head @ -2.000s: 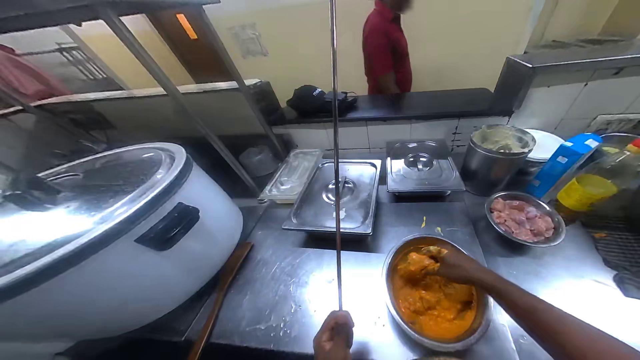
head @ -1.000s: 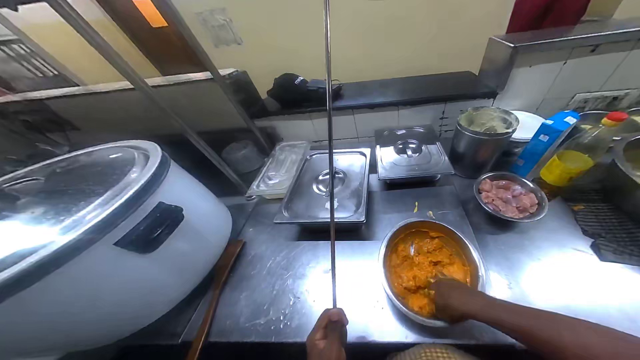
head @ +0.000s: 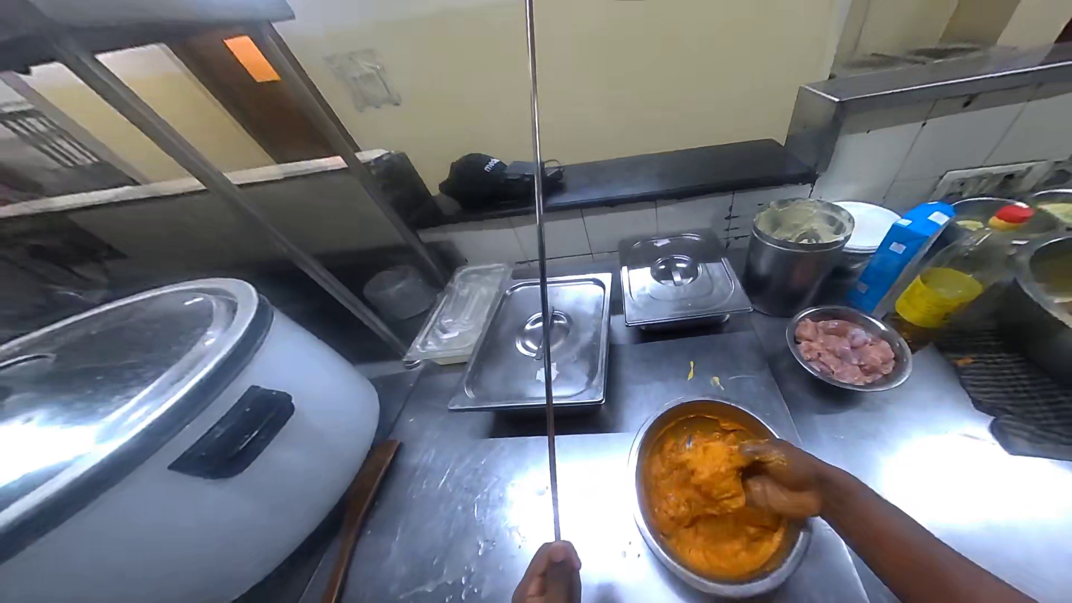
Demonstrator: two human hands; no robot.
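Note:
My left hand [head: 548,574], at the bottom centre, is closed around the lower end of a long thin metal skewer [head: 543,276] that stands upright across the view. My right hand [head: 779,479] is in a round steel bowl [head: 641,511], its coated fingers closed on a piece of orange-marinated meat [head: 712,469]. More pieces in thick orange marinade fill the bowl. A smaller steel bowl [head: 904,356] of raw pink meat pieces [head: 844,347] stands behind, to the right.
Two lidded steel pans [head: 578,373] [head: 687,289] and a plastic container [head: 461,314] line the back. At left are a large white cooker [head: 310,435] and a wooden paddle [head: 364,502]. A steel canister [head: 787,268], a blue carton [head: 896,255] and an oil bottle [head: 942,289] stand at right.
My right hand has lifted from the lower right part of the marinade with meat in its fingers. My left hand still holds the skewer. The person beyond the ledge is out of view.

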